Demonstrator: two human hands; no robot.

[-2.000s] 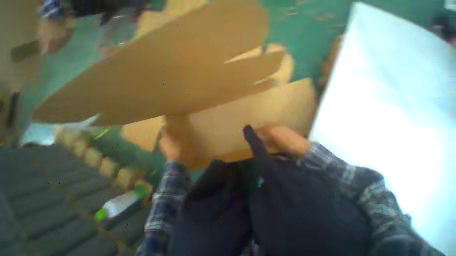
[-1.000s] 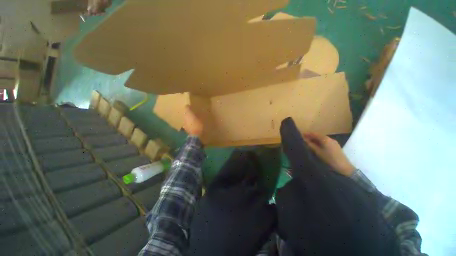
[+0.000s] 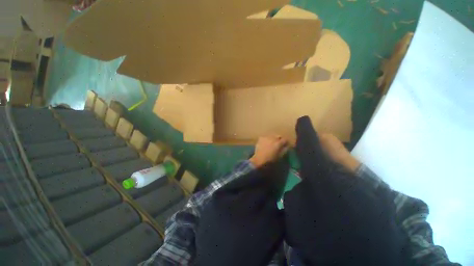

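Note:
A part-folded box (image 3: 275, 111) lies across the front of my knees, its inside facing up. Its left end flap (image 3: 198, 114) is folded over at the corner. The large lid panel (image 3: 192, 39) with its wavy outline stands up on the far side. My left hand (image 3: 270, 149) grips the box's near edge around the middle, fingers curled. My right hand (image 3: 335, 150) is blurred at the near edge further right, beside my dark knee (image 3: 305, 132); its fingertips are not clear.
At left, dark grey goods (image 3: 73, 182) in clear wrap carry a white, green-capped bottle (image 3: 149, 175). A large white sheet (image 3: 426, 135) fills the right side. More brown board (image 3: 332, 49) lies beyond the box on the green floor (image 3: 374, 31). Brown cartons stand at the upper left.
My left hand has moved right, from the box's left end to the middle of its near edge. The left end flap now shows uncovered. My right hand stays near the right part.

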